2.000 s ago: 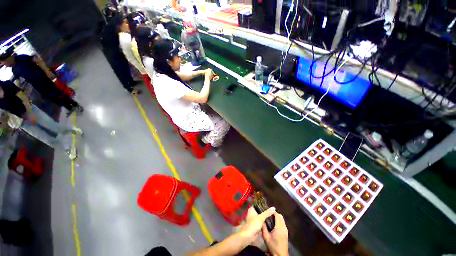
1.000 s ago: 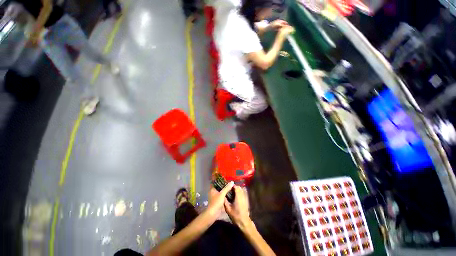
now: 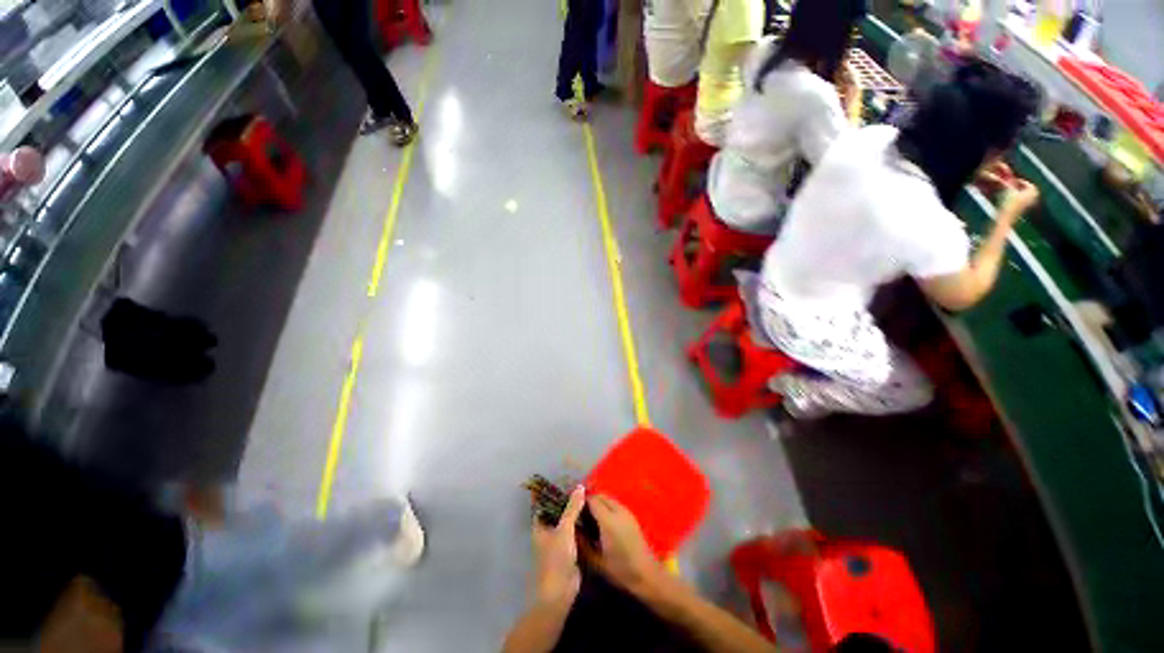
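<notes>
A bunch of dark circuit boards (image 3: 549, 499) with gold-brown edges is held low in front of me over the aisle. My left hand (image 3: 559, 551) grips it from the left, thumb up. My right hand (image 3: 620, 541) closes around its right side. The two hands are close together, and the fingers hide the lower part of the bunch. The boards' number and exact outline cannot be told.
A red stool (image 3: 651, 491) stands just beyond my hands, another (image 3: 881, 597) at lower right. Seated co-workers (image 3: 849, 255) line the green bench (image 3: 1066, 447). A blurred person in light trousers (image 3: 294, 561) is close at left. Yellow lines (image 3: 613, 268) mark the grey floor.
My view has swung left from the bench to the aisle; the component tray and monitor have left the picture. Both hands still hold the boards. The person at left is now much closer.
</notes>
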